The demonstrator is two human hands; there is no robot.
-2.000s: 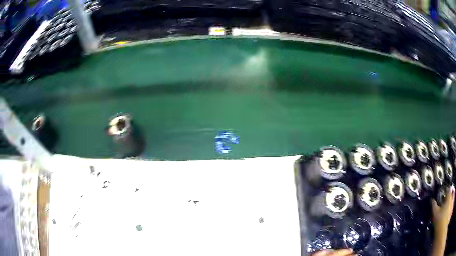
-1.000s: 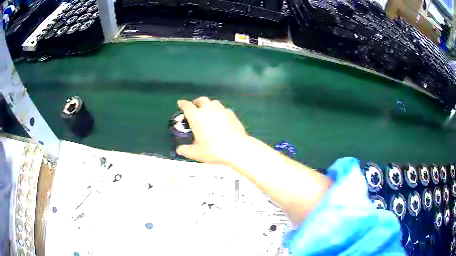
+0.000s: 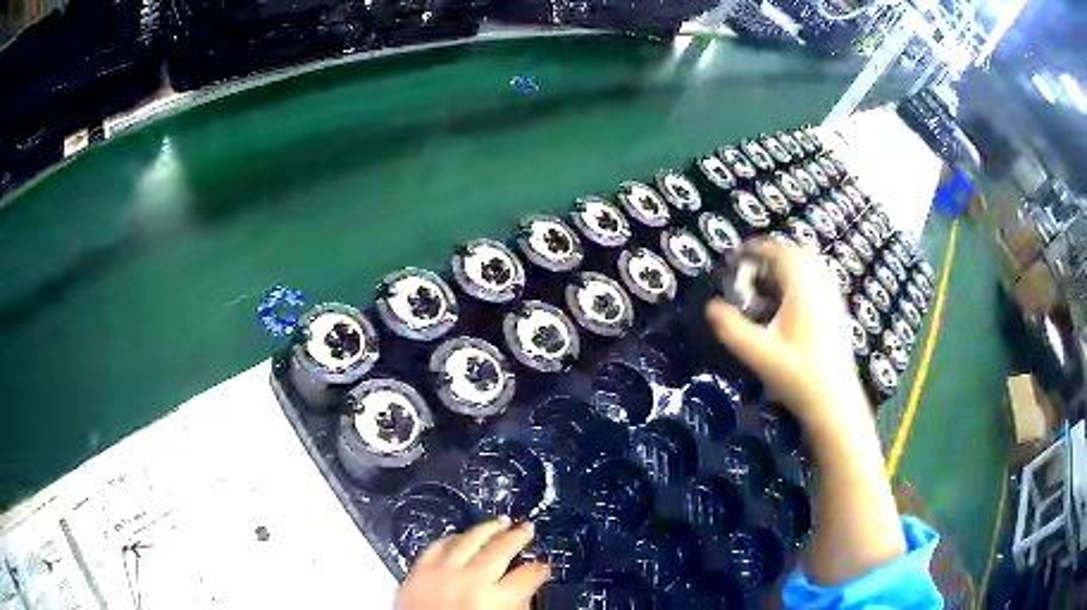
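Note:
A glossy black blister tray [image 3: 340, 483] lies along the near side of the green belt. Two rows of black cylindrical units [image 3: 474, 374] with silver-white rings fill its belt side; the nearer round pockets [image 3: 620, 495] have no ringed tops. My right hand [image 3: 793, 322] grips one cylindrical unit [image 3: 749, 286] by its upper part, over the tray at the end of the second row; its lower end is blurred. My left hand [image 3: 471, 570], cut off by the bottom edge, rests with fingers slightly apart at the tray's near-left pockets, with nothing visible in it.
The green conveyor belt [image 3: 393, 167] runs beyond the tray, with a small blue scrap [image 3: 283, 310] beside the tray corner and another [image 3: 525, 83] farther off. A marked white board [image 3: 179, 500] is at left. More filled trays [image 3: 876, 286] stretch right, beyond them an aisle with a yellow line [image 3: 936, 340].
My right hand has taken the unit from the belt and carried it right, over the tray. The view has swung right; my left hand now shows at the bottom.

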